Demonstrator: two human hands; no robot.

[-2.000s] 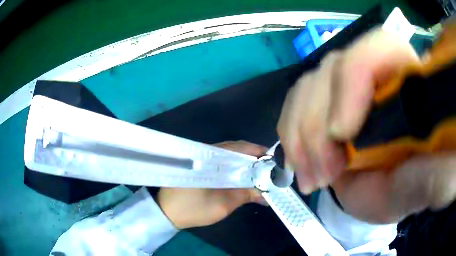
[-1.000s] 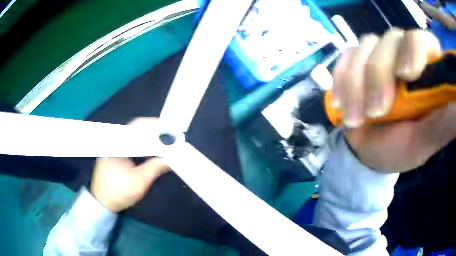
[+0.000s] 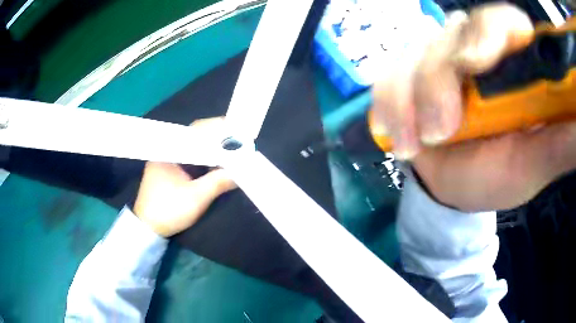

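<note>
The white three-armed base [image 3: 189,144] lies over the black jig plate [image 3: 218,236], its arms reaching left, up and to the lower right. The hub [image 3: 232,143] with a dark hole is at the centre. My left hand [image 3: 174,189] grips the base around the hub, with fingers partly hidden under the left arm. My right hand [image 3: 455,107] is shut on the orange and black electric screwdriver [image 3: 511,113], right of the hub. The screwdriver's dark nose points left towards the hub and does not touch it. A small shiny bit of metal shows near its tip.
A blue bin [image 3: 344,66] full of small white parts stands at the upper right, partly behind my right hand. The conveyor's pale edge rail [image 3: 136,55] curves across the upper left. Small shiny pieces [image 3: 393,171] lie below the screwdriver on the right.
The arms of the base now reach left, up and lower right, with the smooth side showing. In the last second the hub has shifted right and up in view, and the screwdriver has come closer to it.
</note>
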